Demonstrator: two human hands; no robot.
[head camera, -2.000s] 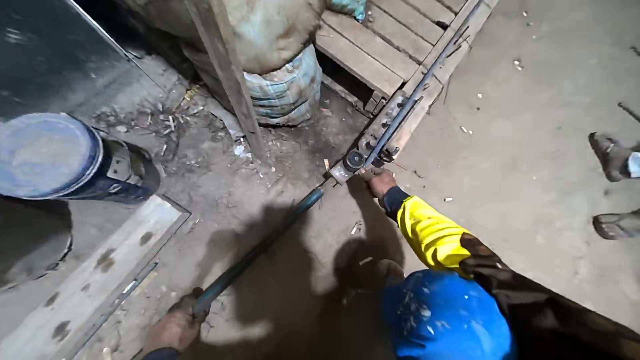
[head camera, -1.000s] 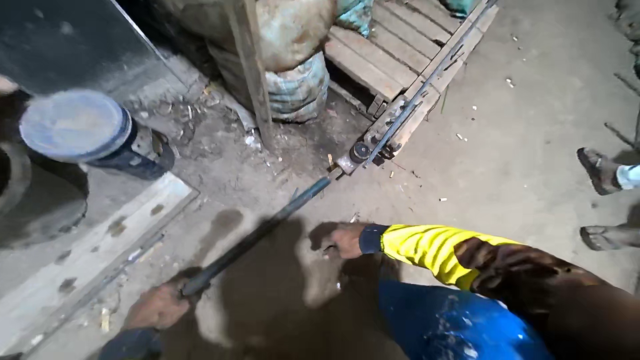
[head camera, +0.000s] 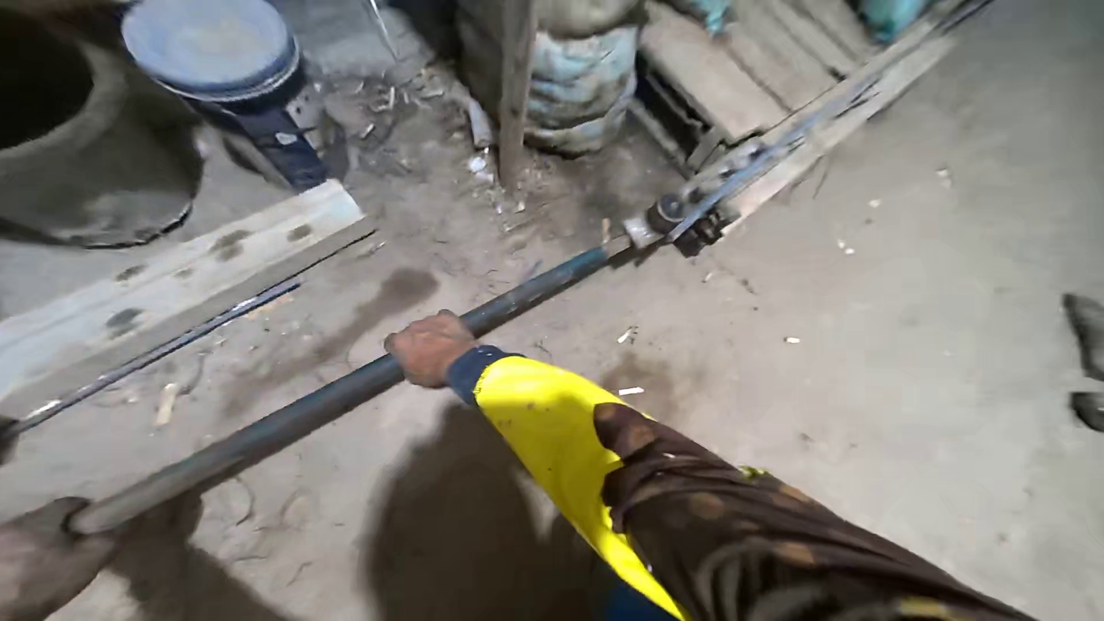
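Note:
A long metal pipe (head camera: 319,410) runs diagonally from the lower left toward the centre. My left hand (head camera: 52,552) grips its near end at the lower left edge. Around the middle of the pipe my right hand (head camera: 434,348) is closed, its arm in a yellow and brown sleeve. The pipe's far end meets a bending fixture with a round metal roller (head camera: 667,212), fixed on a wooden beam. Beside the roller, a thin metal bar (head camera: 733,184) lies along the beam (head camera: 906,73).
A lidded bucket (head camera: 211,43) stands at the upper left by a large round container (head camera: 103,190). Below them lies a wooden plank (head camera: 181,267) with a thin rod (head camera: 172,341) alongside. A wooden post (head camera: 516,95), a stuffed sack (head camera: 582,86) and a slatted pallet (head camera: 724,69) are behind.
My right hand, near the fixture at first and then off the pipe, has taken hold of the pipe's middle. My left hand still holds the near end. The view has shifted.

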